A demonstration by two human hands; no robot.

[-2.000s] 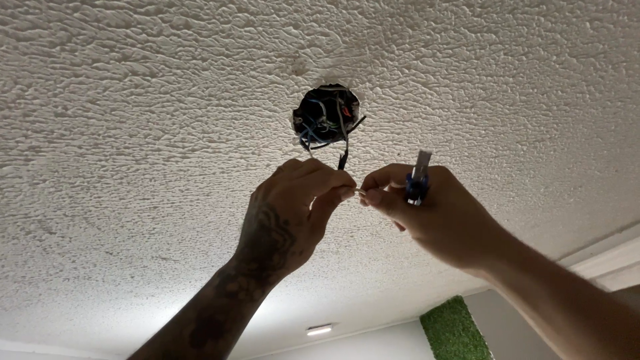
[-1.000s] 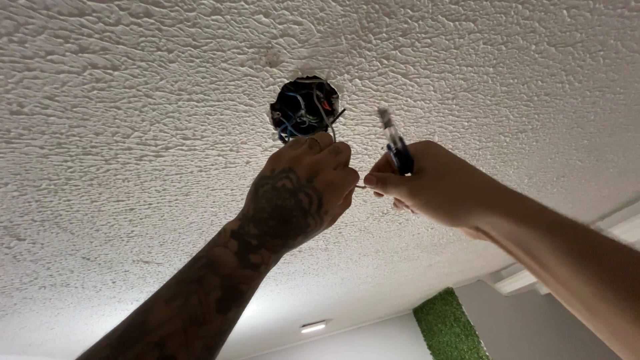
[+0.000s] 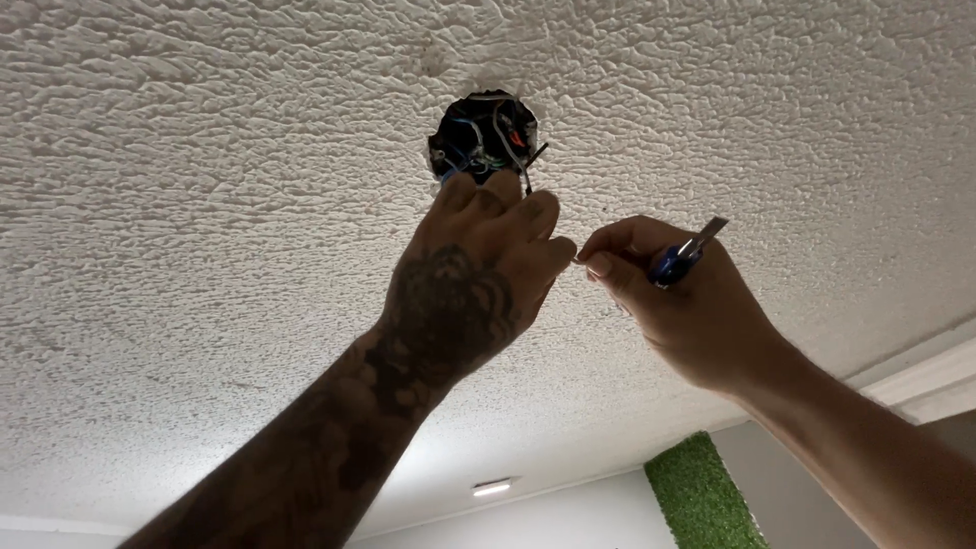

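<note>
Overhead, a round hole (image 3: 488, 126) in the textured ceiling holds loose electrical wires (image 3: 499, 145), some blue, grey and orange. My left hand (image 3: 476, 274), its back tattooed, is raised just below the hole and closed around a wire, most of which its fingers hide. Beside it on the right, my right hand (image 3: 671, 297) pinches the thin end of a wire (image 3: 577, 261) between thumb and forefinger. A screwdriver (image 3: 679, 261) with a blue handle and flat metal blade is also held in this hand, its blade pointing up and to the right.
White textured ceiling (image 3: 229, 305) surrounds the hole. Farther off are a lit ceiling lamp (image 3: 492, 488), a panel of artificial grass (image 3: 705, 492) on the wall, and a white moulding (image 3: 926, 374) at the right.
My left hand has moved up nearer the hole since the earliest frame and now covers its lower rim. The screwdriver in my right hand has changed its tilt, now leaning right.
</note>
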